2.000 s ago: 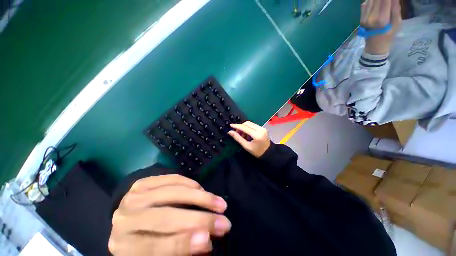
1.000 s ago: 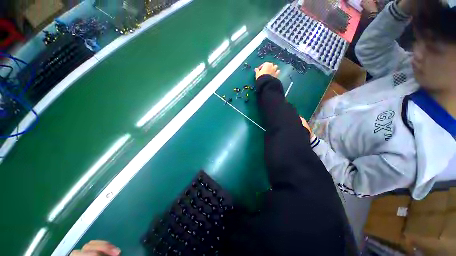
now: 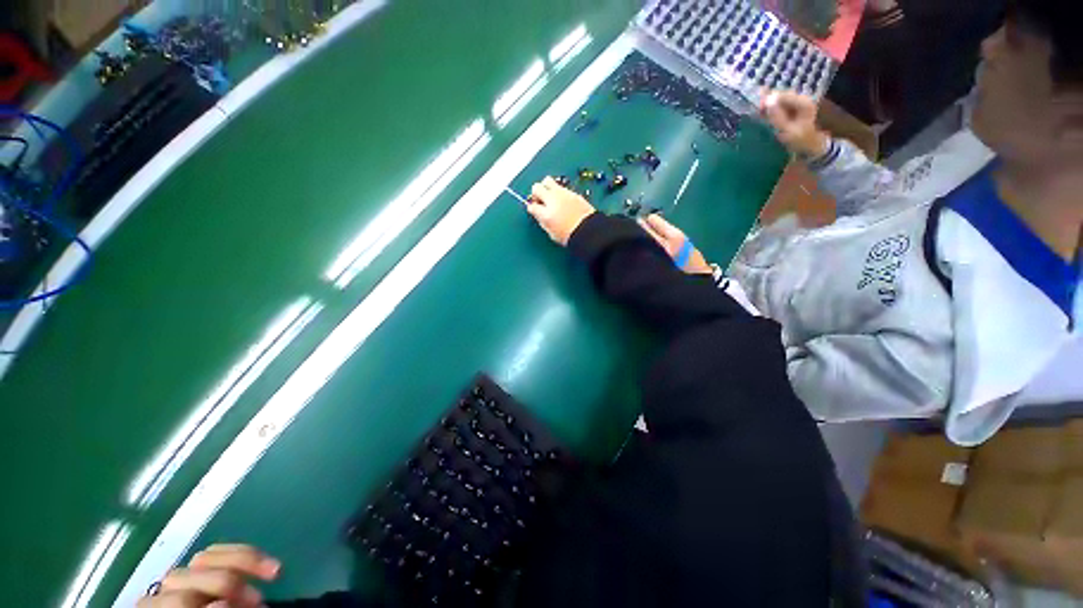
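Note:
My right hand (image 3: 561, 210) reaches out with a black sleeve and lies on the green bench, just left of loose parts with yellow ends (image 3: 615, 182). Its fingertips are near the white rail; whether they hold a part is too small to tell. My left hand (image 3: 216, 576) is at the bottom left, fingers bent, cut off by the edge; its grip is unclear. A black foam tray (image 3: 457, 487) with rows of small black parts lies in front of me, its right side partly hidden by my sleeve.
A dark heap of small parts (image 3: 677, 97) lies beside a clear blister tray (image 3: 736, 48). A slim pale stick (image 3: 686, 181) lies right of the loose parts. A co-worker (image 3: 891, 273) sits at right, one hand by the blister tray, the other near the loose parts. The belt (image 3: 297, 154) runs beyond the rail (image 3: 264, 430).
My right hand has moved from the foam tray to beside the dark heap, then back left past the loose parts. My left hand has dropped to the bottom left. The co-worker's hand is now at the blister tray.

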